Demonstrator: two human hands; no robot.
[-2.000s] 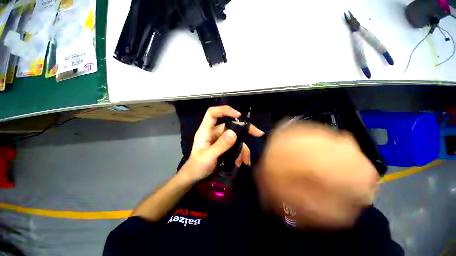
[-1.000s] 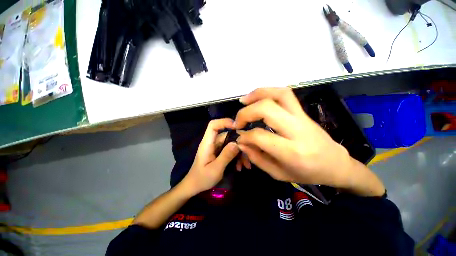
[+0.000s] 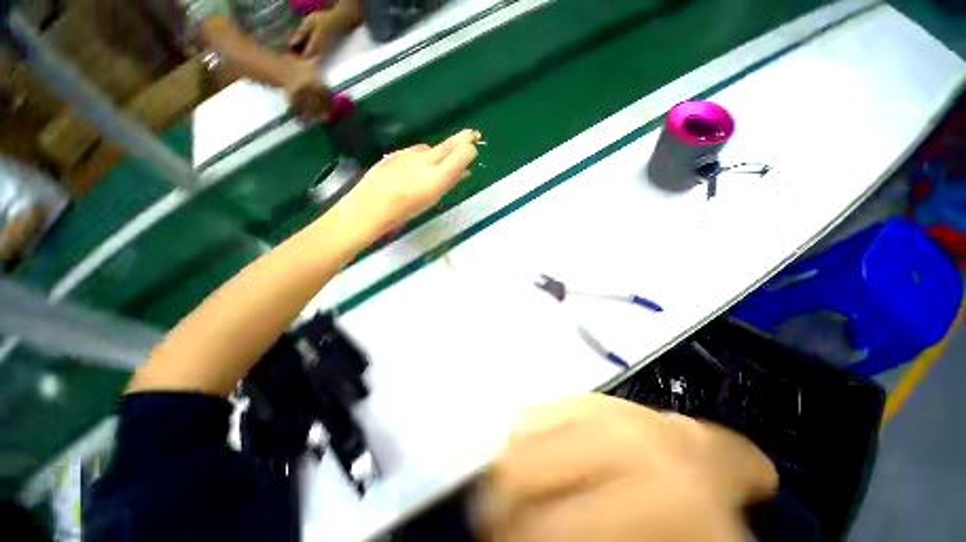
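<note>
My left hand (image 3: 418, 175) reaches out over the green belt. Its fingers are extended and nothing shows in it; tiny pale specks show beside the fingertips. My right hand (image 3: 636, 476) is a large blur at the bottom, in front of the bench edge; what it holds, if anything, cannot be told. Cutters (image 3: 553, 287) with blue-tipped handles lie on the white worktop. A grey barrel with a magenta end (image 3: 700, 124) stands at the far right of the worktop, with thin wires beside it. A pile of black handle shells (image 3: 302, 386) lies under and beside my left forearm.
The green belt (image 3: 551, 101) runs behind the worktop. A dark unit with a pale ring (image 3: 335, 181) is on it. Another person's hand (image 3: 309, 93) is at something magenta beyond. A black bin of parts (image 3: 784, 408) and a blue stool (image 3: 900, 291) are at the right.
The view has swung toward the belt and right bench end. My left hand has left the work near my lap and stretched over the belt. My hands are now apart; the dark held piece no longer shows.
</note>
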